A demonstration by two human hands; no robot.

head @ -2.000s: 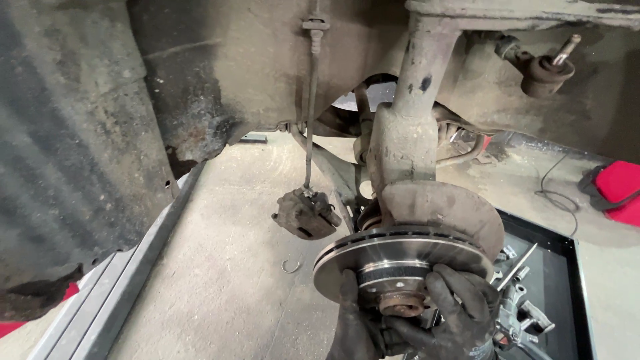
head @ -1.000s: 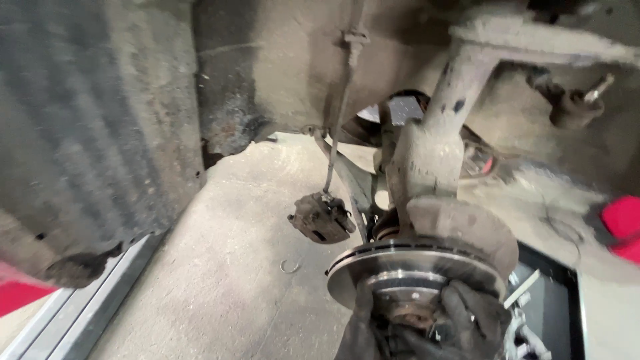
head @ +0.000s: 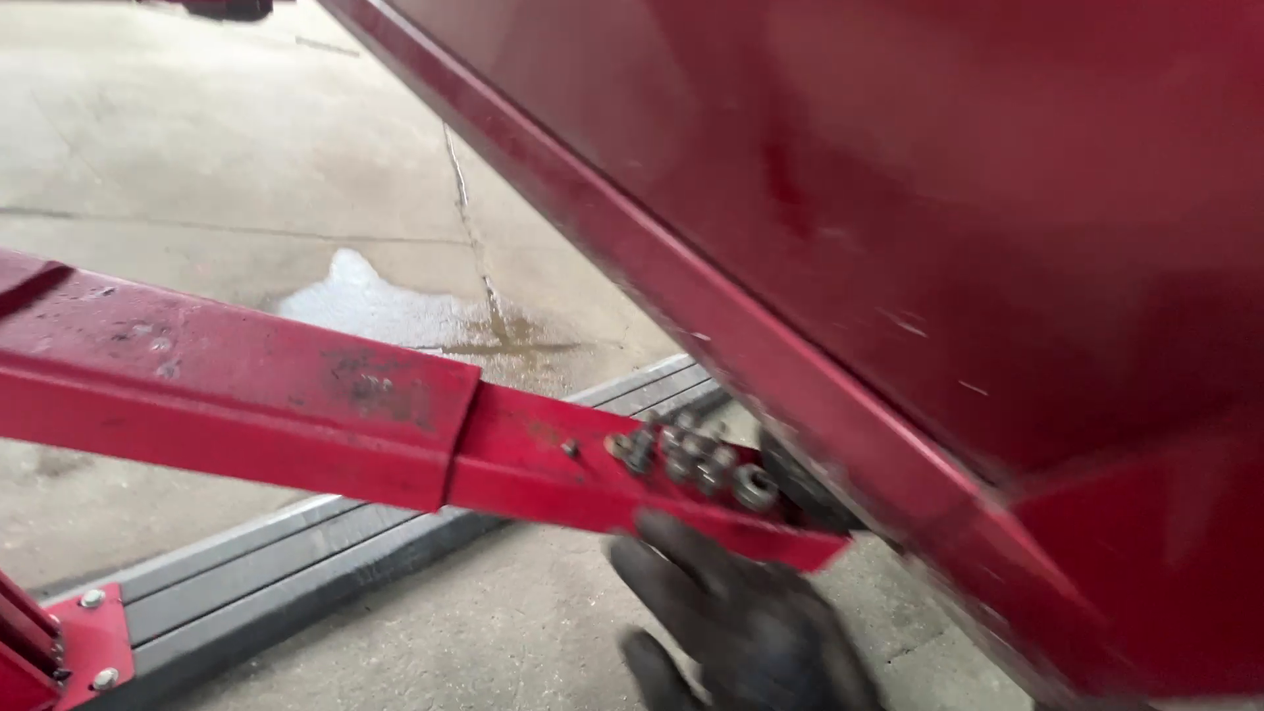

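Note:
My left hand, in a dark glove and blurred by motion, is at the bottom centre, just below the red lift arm. Its fingers are spread and point up and to the left, and nothing shows between them. Several metal wheel bolts or nuts lie grouped on the end of the arm, above my fingertips. One ring-shaped metal piece is nearest the car body, and a small bit lies apart to the left. My right hand cannot be made out.
A dark red car body panel slants across the right side, over the arm's end. Grey ribbed floor rails pass beneath the arm. A bolted red base plate is at the lower left. A wet patch marks the concrete floor.
The view has swung strongly from the wheel hub to the lift arm. Earlier, both gloved hands held the brake disc. My left hand is off it now; the disc is out of view.

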